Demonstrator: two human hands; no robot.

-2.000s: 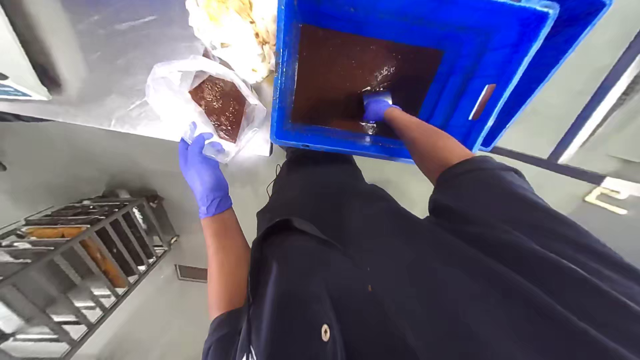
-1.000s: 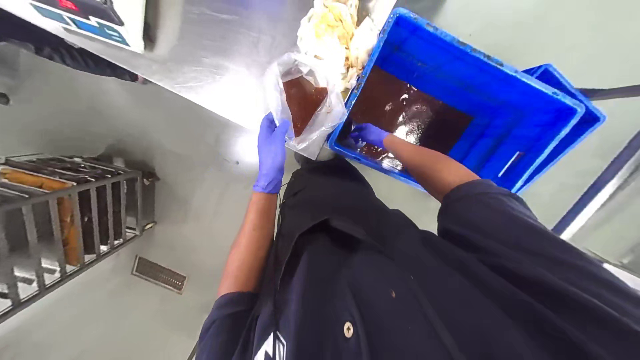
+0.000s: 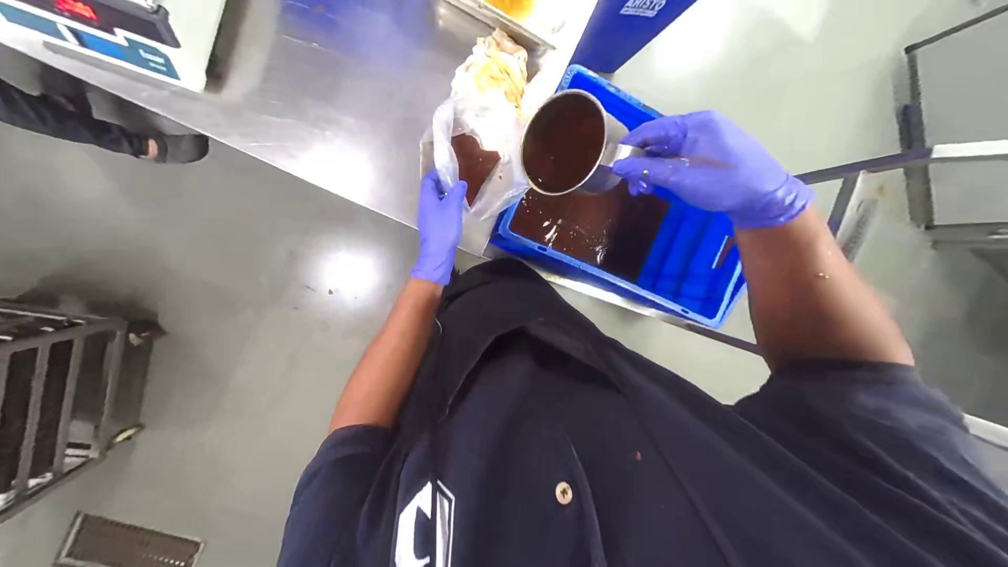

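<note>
My left hand (image 3: 442, 224), in a purple glove, grips the near edge of a clear plastic bag (image 3: 504, 179) that stands open with dark red-brown liquid inside. My right hand (image 3: 709, 165), gloved alike, holds a metal mug (image 3: 564, 142) by its handle. Brown liquid fills much of the mug, which is raised beside the bag, above the near end of a blue plastic crate (image 3: 693, 272). More of the brown liquid (image 3: 587, 232) lies in the crate, with bright reflections on it.
The steel table (image 3: 315, 118) carries a digital scale (image 3: 118, 35) at far left and a pale, yellowish heap (image 3: 494, 71) behind the bag. A blue bin (image 3: 626, 31) stands beyond the crate. A metal rack (image 3: 63, 394) and a person's foot (image 3: 181, 148) are at left.
My right hand has risen out of the liquid in the crate and now shows the filled mug. My left hand stays at the bag. The view has shifted.
</note>
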